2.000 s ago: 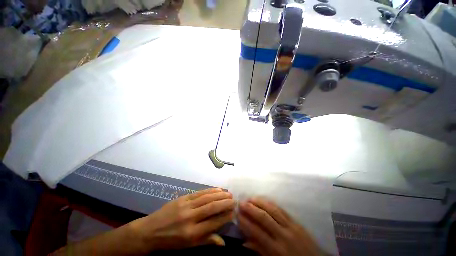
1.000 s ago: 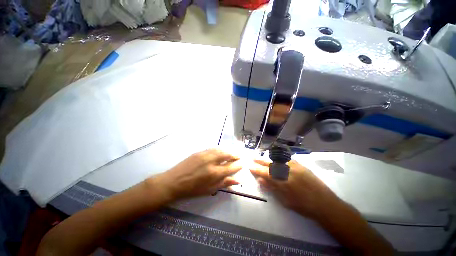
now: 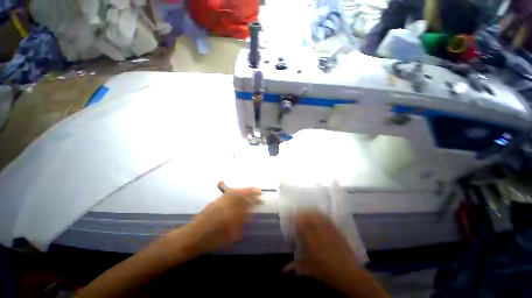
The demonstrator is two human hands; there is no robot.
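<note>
A white cut piece (image 3: 344, 224) hangs over the table's front edge, below and right of the needle area. My right hand (image 3: 321, 241) is blurred and lies on this piece; its fingertips seem to hold the cloth, but the grip is unclear. My left hand (image 3: 227, 212) is left of the piece, blurred, with its fingertips near the small brownish curved guide end (image 3: 223, 186). The sewing machine head (image 3: 303, 102) stands behind the hands. The presser foot area (image 3: 254, 138) is glaring, and the needle is hard to see.
A pile of white panels (image 3: 76, 157) spreads over the left of the table, with a blue tab (image 3: 97, 96) at its far edge. The ruler strip (image 3: 134, 227) runs along the front edge. Behind are an orange-red bag (image 3: 224, 16), cloth bundles (image 3: 96, 26) and a green cone (image 3: 432, 43).
Both hands have moved from beside the needle toward the front edge and apart. The white piece now shows under my right hand. The view has shifted, showing more of the machine's right end.
</note>
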